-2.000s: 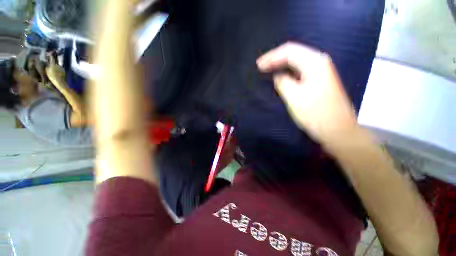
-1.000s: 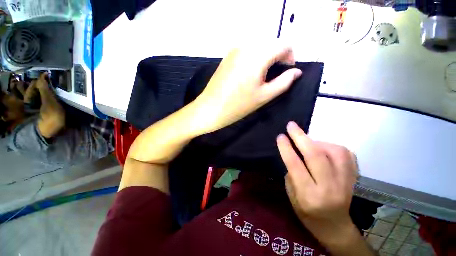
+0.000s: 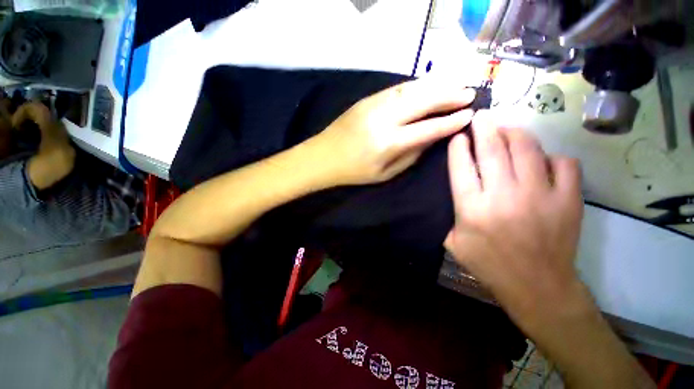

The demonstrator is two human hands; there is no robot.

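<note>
A dark fabric panel [image 3: 342, 213] lies over the white table's front edge and hangs toward the lap. Its far right corner reaches the needle area [image 3: 491, 76] of the sewing machine [image 3: 533, 30]. My left hand [image 3: 392, 133] lies on the panel, fingertips near that corner. My right hand [image 3: 517, 197] is beside it, fingertips on the fabric's right edge, close to my left fingertips. Both hands hold the cloth at this edge; the fingers hide part of it.
A round metal disc [image 3: 546, 99] lies right of the needle. Black snips [image 3: 673, 207] and a thin grey tool [image 3: 667, 110] lie on the bed. Dark fabric [image 3: 171, 17] lies at the table's far left. A red basket [image 3: 156, 203] is below. Another person's arm [image 3: 52, 148] shows at left.
The panel's corner and both hands have moved toward the needle area. The fingertips have come together at the edge. The machine head and snips have come into view.
</note>
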